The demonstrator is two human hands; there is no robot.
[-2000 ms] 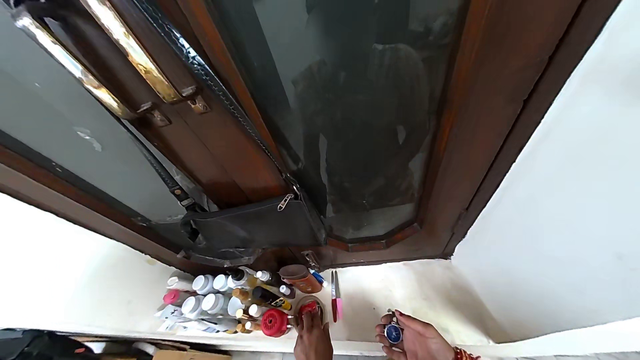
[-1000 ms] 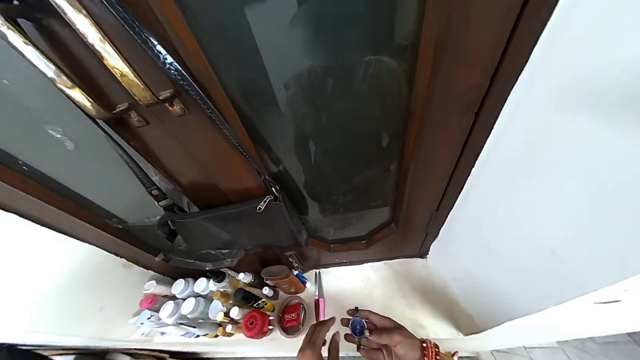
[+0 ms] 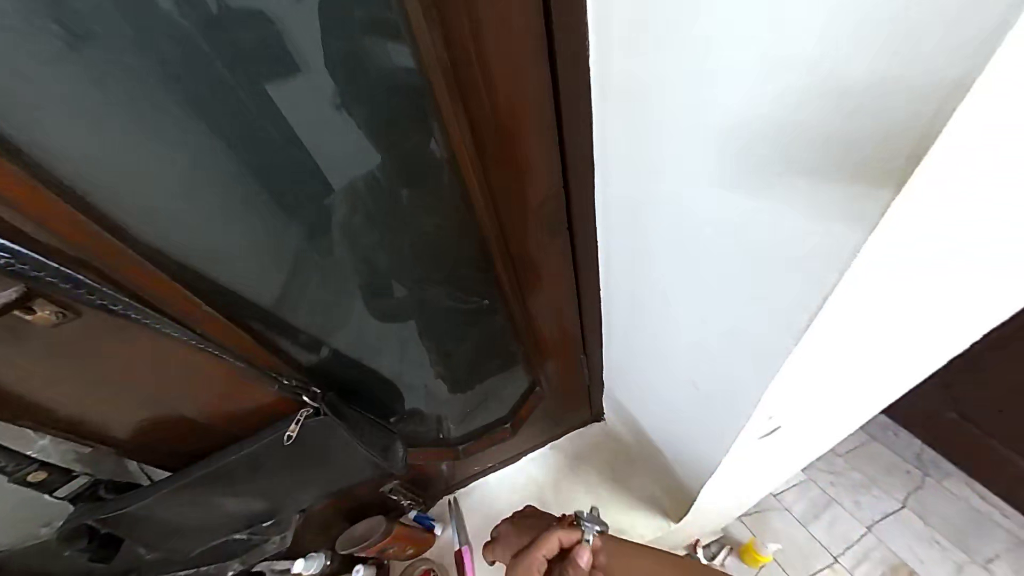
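Note:
At the bottom centre, a forearm comes in from the lower right, and my right hand (image 3: 512, 534) points left with its fingers bent. Part of it is hidden behind my left hand (image 3: 558, 556), whose thumb and fingers pinch a metal wristwatch (image 3: 592, 522) at the right wrist. The watch is seen edge-on, so its dial is hidden. Just left of the hands lie scissors (image 3: 459, 532) with pink handles, points up. A brown cup-like container (image 3: 386, 538) and a blue-and-white item (image 3: 424, 522) are beside them.
A black bag (image 3: 240, 488) with a zip hangs against the dark wooden door (image 3: 552, 240) with its glass pane. White-capped bottles (image 3: 312, 563) stand at the lower left. A white wall (image 3: 704, 240) rises at the right; a yellow object (image 3: 756, 552) is at the lower right.
The view has swung to the right. The watch, earlier in my right hand, is now at the right wrist, pinched by my left hand. My left hand has left the round red item.

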